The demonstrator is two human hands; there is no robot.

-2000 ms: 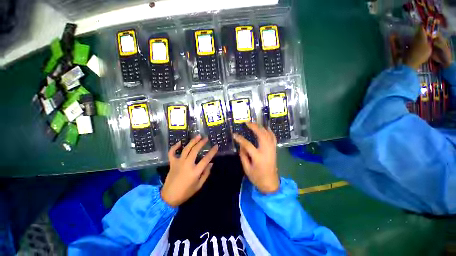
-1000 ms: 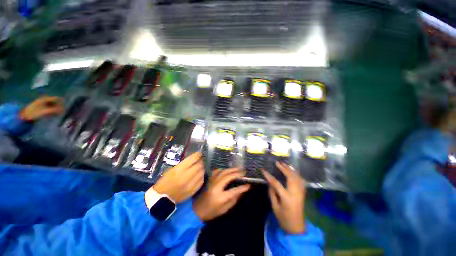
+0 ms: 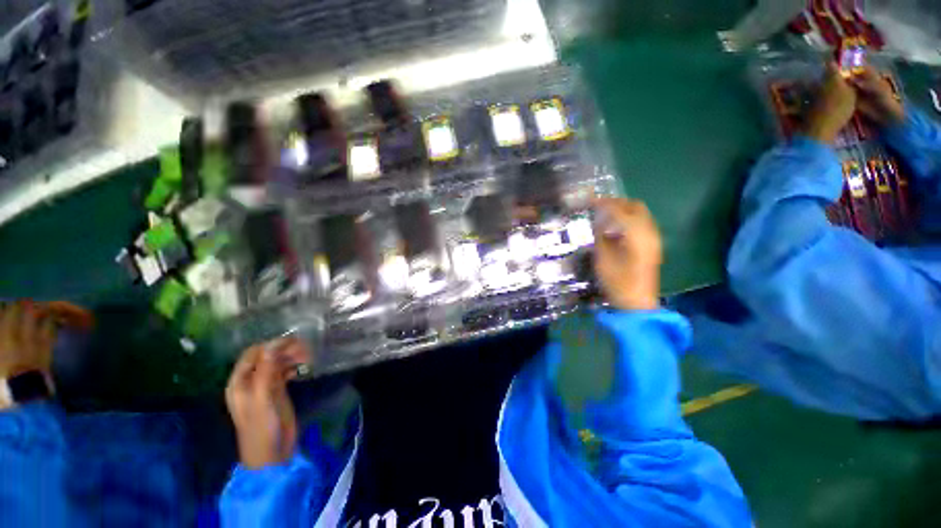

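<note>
A clear blister tray (image 3: pixel 454 332) with dark, red-edged phone backs (image 3: pixel 270 239) is blurred and overlaps the tray of lit phones. My left hand (image 3: pixel 260 404) grips its front left corner. My right hand (image 3: pixel 629 253) grips its right edge. Under it, lit yellow-framed black phones (image 3: pixel 507 126) show in the back row; the front row is mostly covered. Whether the two trays touch cannot be told. A pile of green, white and black batteries (image 3: pixel 160 235) lies left of the trays, partly hidden by them.
A white raised strip (image 3: pixel 433 70) runs behind the trays on the green bench (image 3: pixel 671 124). At the far left is a neighbour's hand (image 3: pixel 26 335) with a watch. At the right another person's hands (image 3: pixel 838 103) work over red phones (image 3: pixel 875 206) in a tray.
The tray of phone backs has moved right, from beside the lit phones to over them. My hands have left the lit phones for its edges. The watch-wearing hand has withdrawn left.
</note>
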